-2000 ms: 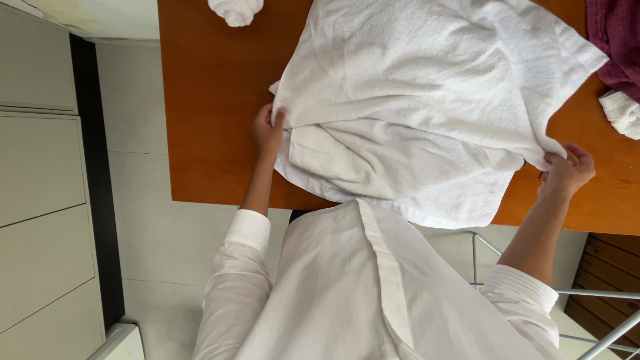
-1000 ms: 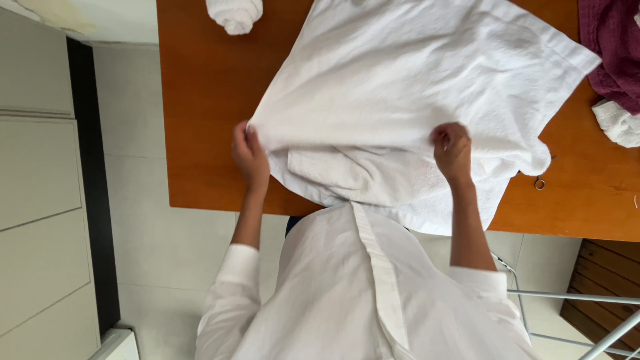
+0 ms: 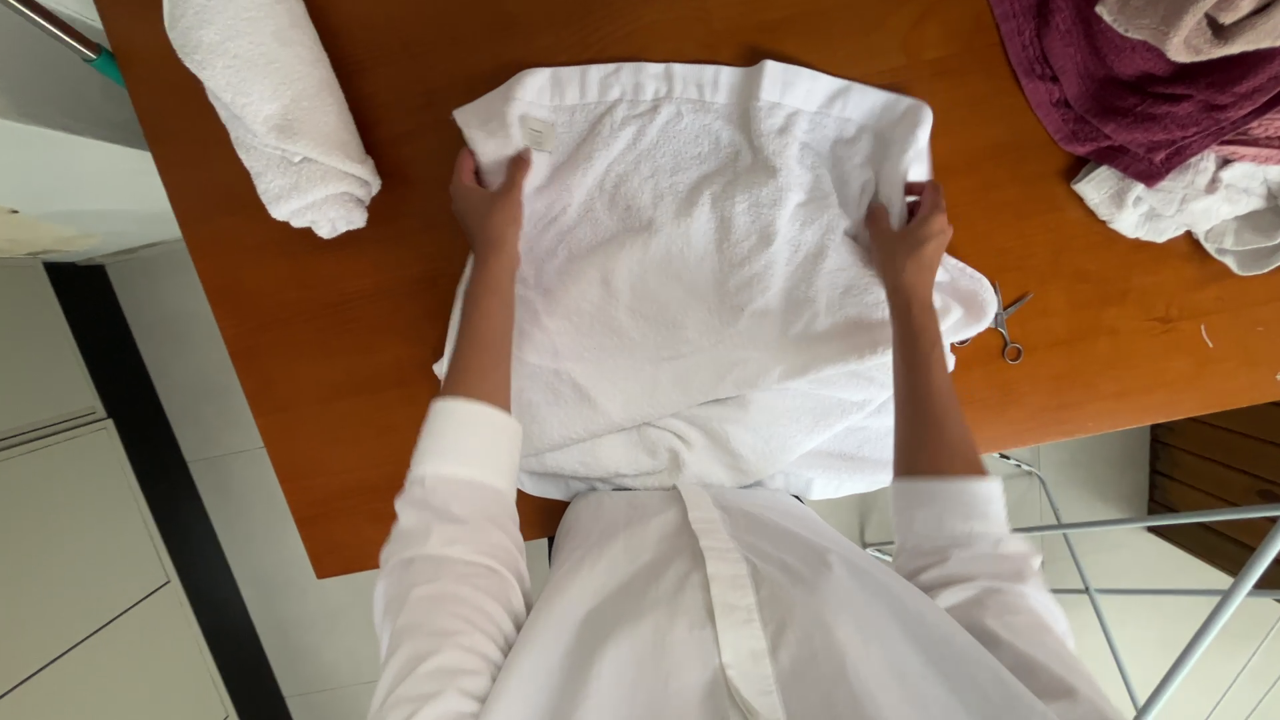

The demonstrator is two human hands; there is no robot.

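A white terry towel [image 3: 690, 240] lies spread and wrinkled on the wooden table [image 3: 370, 400], its hemmed edge turned away from me and a small label near its far left corner. My left hand [image 3: 490, 200] grips the towel's left edge just below that label, thumb on top. At the far right corner, my right hand [image 3: 910, 225] pinches the cloth between thumb and fingers. Folds bunch up along the near side, close to my white shirt. What lies under the upper layer is hidden.
A rolled white towel [image 3: 285, 120] is at the far left. Maroon towels [image 3: 1110, 90] and a crumpled white cloth [image 3: 1180, 200] occupy the far right. Scissors [image 3: 1008, 325] lie beside the towel's right edge, partly covered. A metal rack [image 3: 1200, 630] stands below the table at right.
Both hands have moved to the towel's far side, away from my body. The towel's hemmed edge and label now show there. The view has shifted.
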